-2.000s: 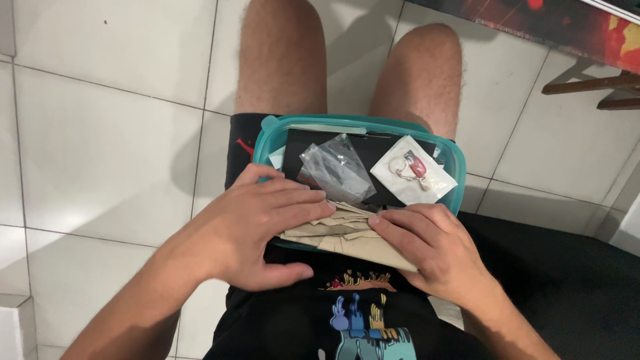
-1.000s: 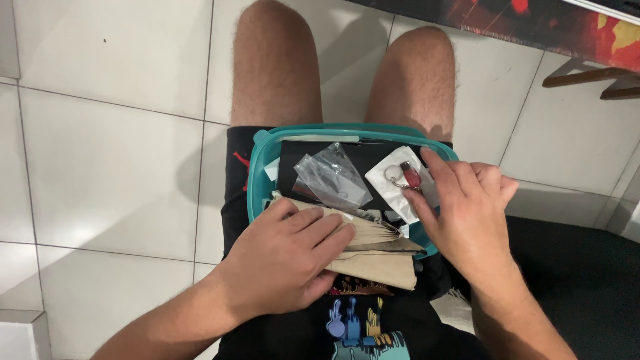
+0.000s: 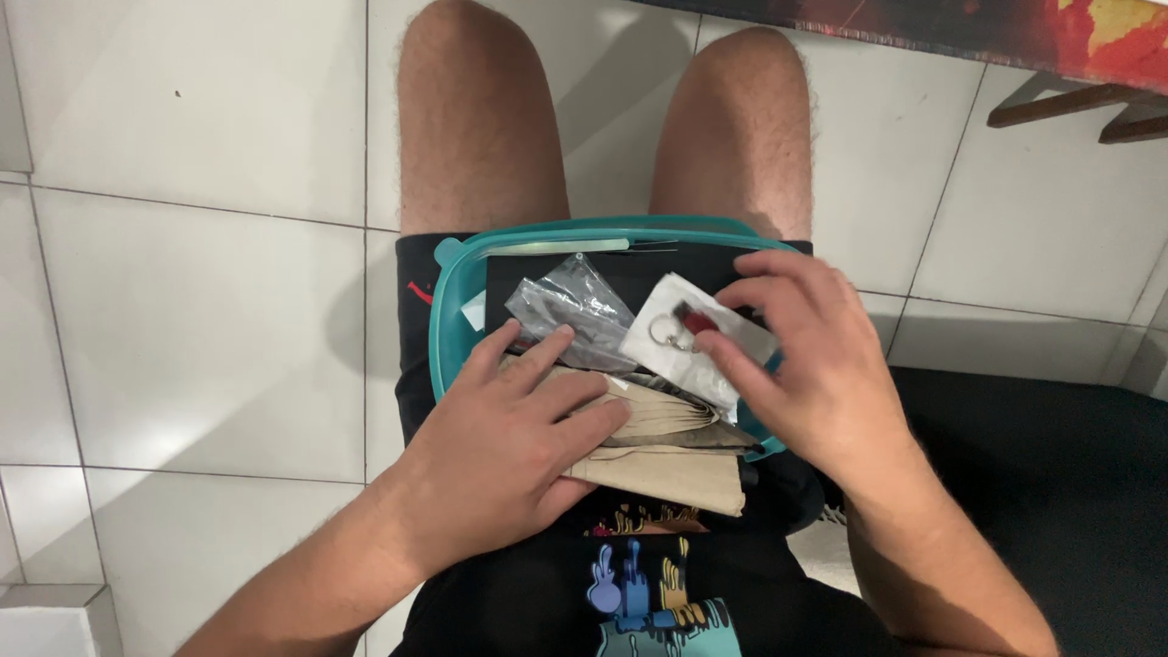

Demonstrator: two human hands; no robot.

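A teal plastic container [image 3: 447, 319] rests on the lap. My left hand [image 3: 529, 429] lies over a bundle of folded beige paper or cloth [image 3: 666, 474], its thumb beneath and its fingers on top, fingertips near clear plastic bags [image 3: 575, 310]. My right hand [image 3: 803, 356] is at the container's right side, thumb and fingertips around a small red and black item [image 3: 698, 318] with a metal key ring [image 3: 663, 330]. That item lies on a white packet [image 3: 675, 356]. Whether the fingers grip it firmly is hard to tell. Something flat and black lies under the bags.
A pale strip [image 3: 566, 246] lies along the container's far wall. At the upper right are a table edge with a red and black cover [image 3: 1004, 36] and brown wooden legs [image 3: 1068, 105]. A black surface [image 3: 1022, 474] extends at right. Tiled floor lies below.
My right hand has left the beige bundle's right end and moved up to the red item. My left hand has stayed on the bundle, which now shows its layered folds.
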